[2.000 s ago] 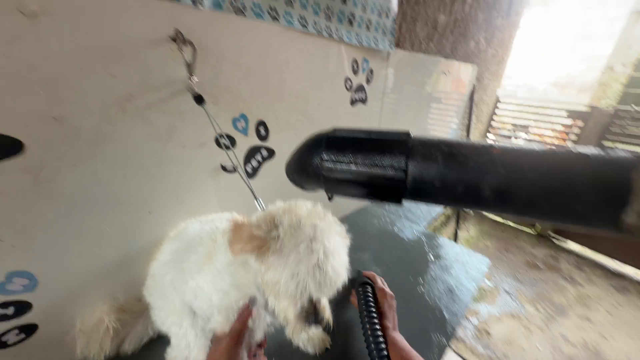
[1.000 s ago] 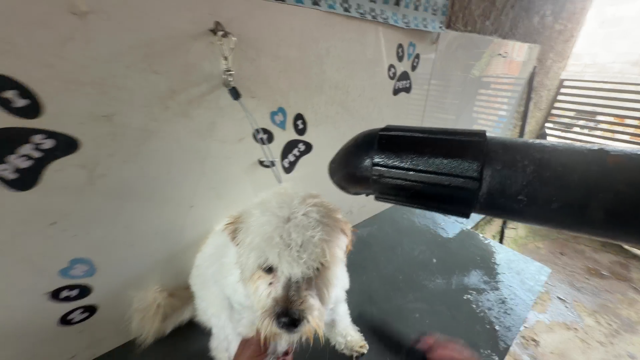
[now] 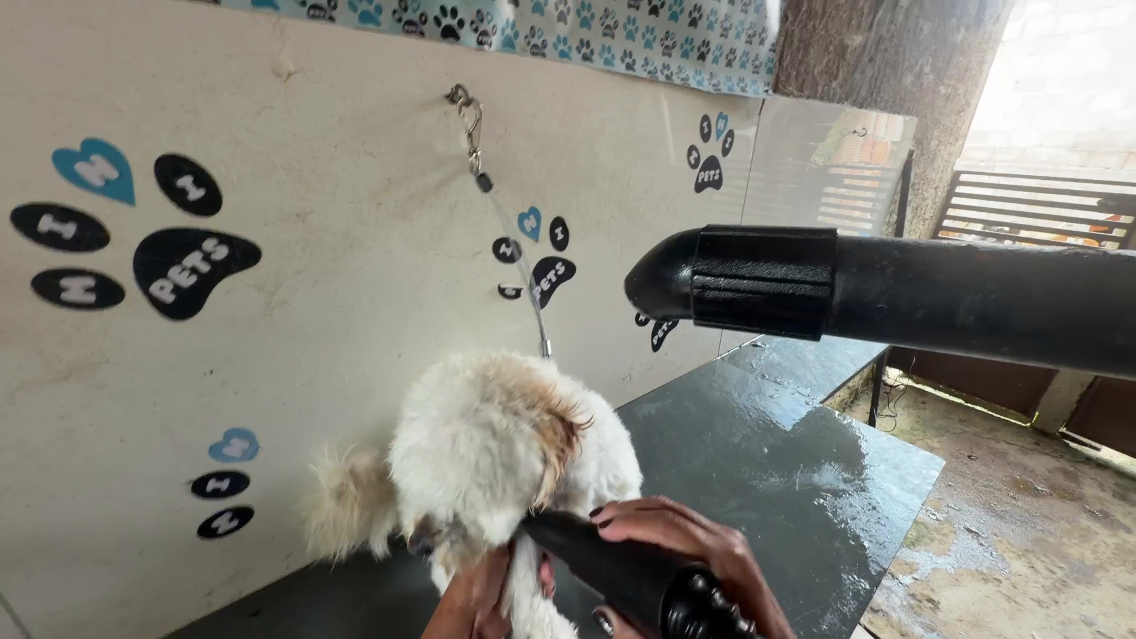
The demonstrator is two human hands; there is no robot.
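Observation:
A fluffy white dog (image 3: 470,435) with a tan ear stands on a dark, wet grooming table (image 3: 754,461), its head turned down to the left. My right hand (image 3: 701,550) grips the black nozzle of a dryer hose (image 3: 612,568), whose tip is against the fur below the dog's ear. My left hand (image 3: 479,595) is low under the dog's head, closed around a front leg (image 3: 532,603); its fingers are partly hidden. A cable tether (image 3: 537,302) runs from a wall hook (image 3: 459,95) down behind the dog.
A thick black dryer arm with an angled nozzle (image 3: 763,280) crosses above the table from the right. The light wall panel (image 3: 355,266) with paw decals stands along the table's back. A wet concrete floor (image 3: 1021,532) lies beyond the table's right edge, with a slatted gate (image 3: 1034,209) behind.
The dog has turned its head from facing forward to down and left. My right hand has brought the hose nozzle in against its fur.

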